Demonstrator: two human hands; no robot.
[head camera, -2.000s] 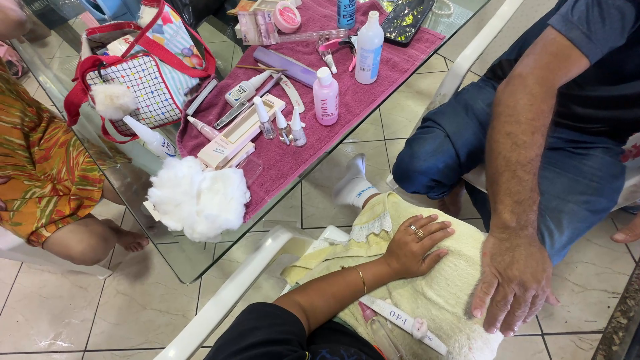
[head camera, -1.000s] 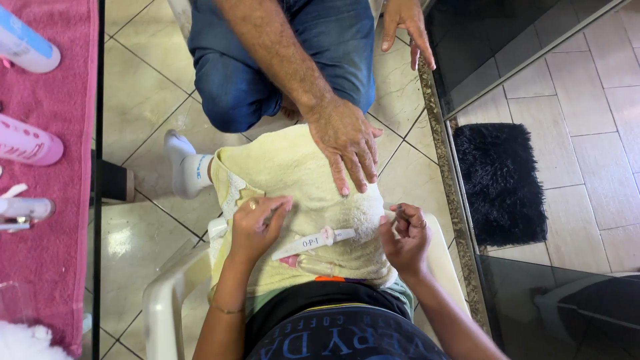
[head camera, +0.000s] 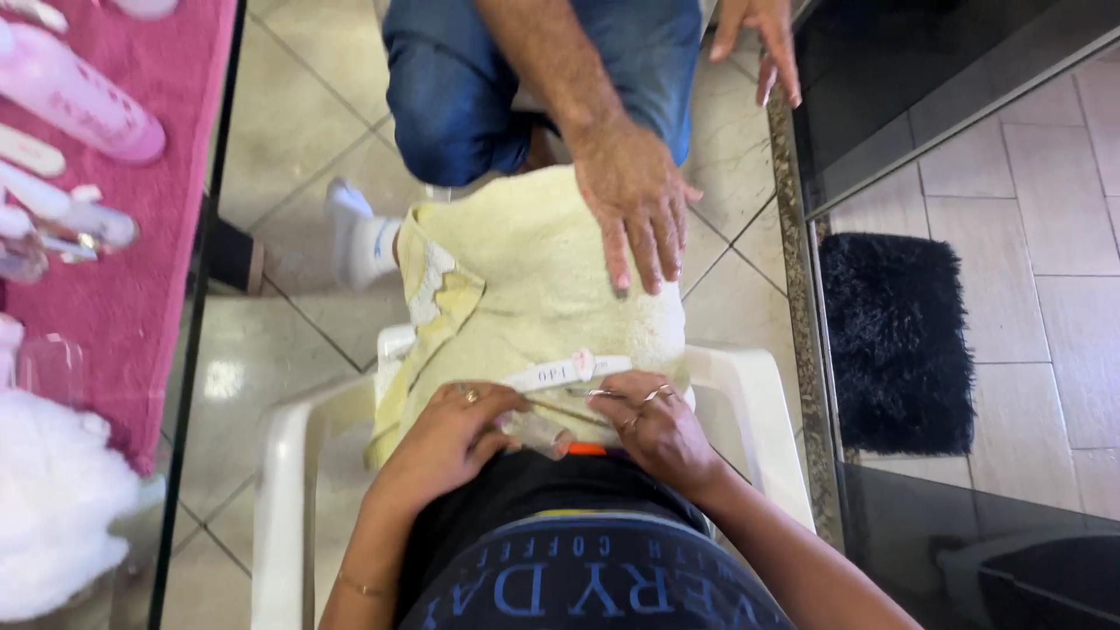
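My left hand [head camera: 455, 437] is at the near edge of a pale yellow towel [head camera: 542, 236] on my lap. Its fingertips are beside a small clear container [head camera: 535, 435] and one end of a thin brown stick [head camera: 569, 411]; whether they grip either is unclear. My right hand [head camera: 652, 429], with rings on it, is closed on a thin metal tool [head camera: 595, 394] near the stick's other end. A white nail file [head camera: 556, 374] bearing O·P·I lies just beyond my hands, with a crumpled pinkish-white bit [head camera: 583, 363] on it. Another person's hand [head camera: 634, 206] rests palm down on the towel's far part.
White chair arms [head camera: 284, 490] flank my lap. At left, a glass table with a pink towel [head camera: 105, 306] holds a pink bottle [head camera: 79, 96], small bottles and white cotton [head camera: 57, 507]. The person's other hand [head camera: 766, 44] is raised near a glass panel. A black mat [head camera: 897, 341] lies right.
The view has swung right from the table to my lap. My hands, apart over the towel a second ago, are now closer together, and a metal tool shows in my right hand.
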